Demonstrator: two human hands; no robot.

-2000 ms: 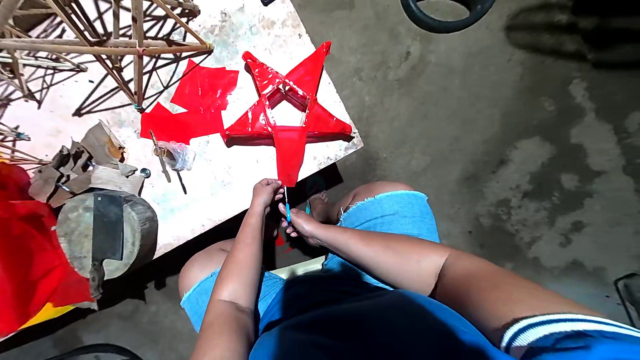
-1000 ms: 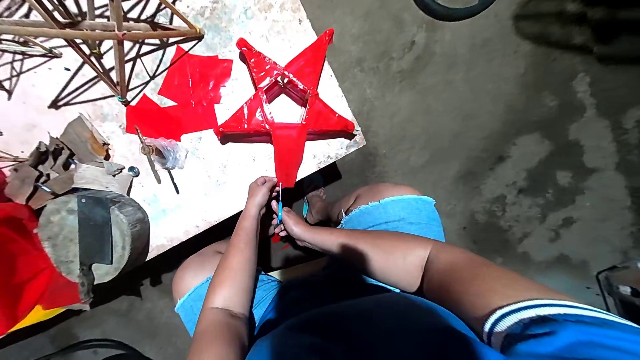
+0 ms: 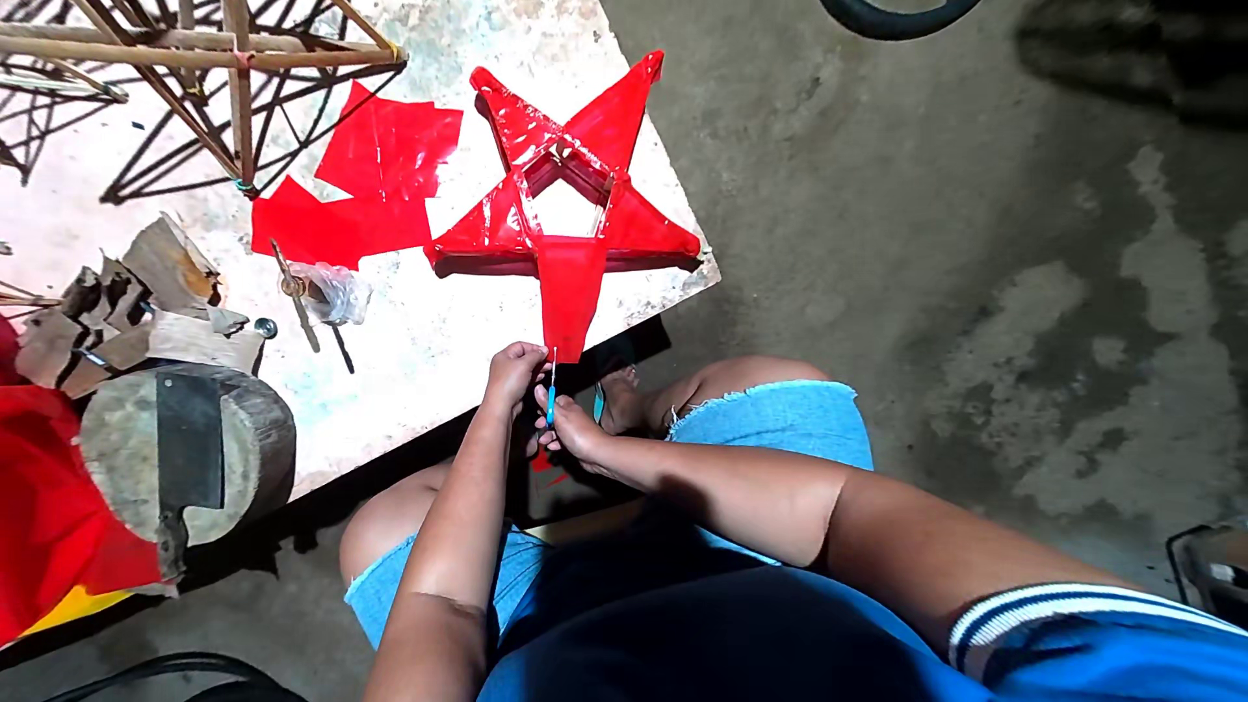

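A star-shaped frame wrapped in red plastic film lies at the table's right corner, its centre open. One point, covered by a flat red strip, reaches past the table edge toward me. My left hand pinches the film at the tip of that point. Just right of it, my right hand holds scissors with blue handles, their thin blades against the strip's lower end. The fingers partly hide the handles.
Cut red sheets, bamboo star frames, a stick tool beside a clear plastic bag and cardboard scraps lie on the table. A cleaver rests on a round wooden block; red sheeting is at left.
Both hands remain at the tip of the red point, with the scissors still in my right hand. The scissors stand more upright in view than two seconds ago.
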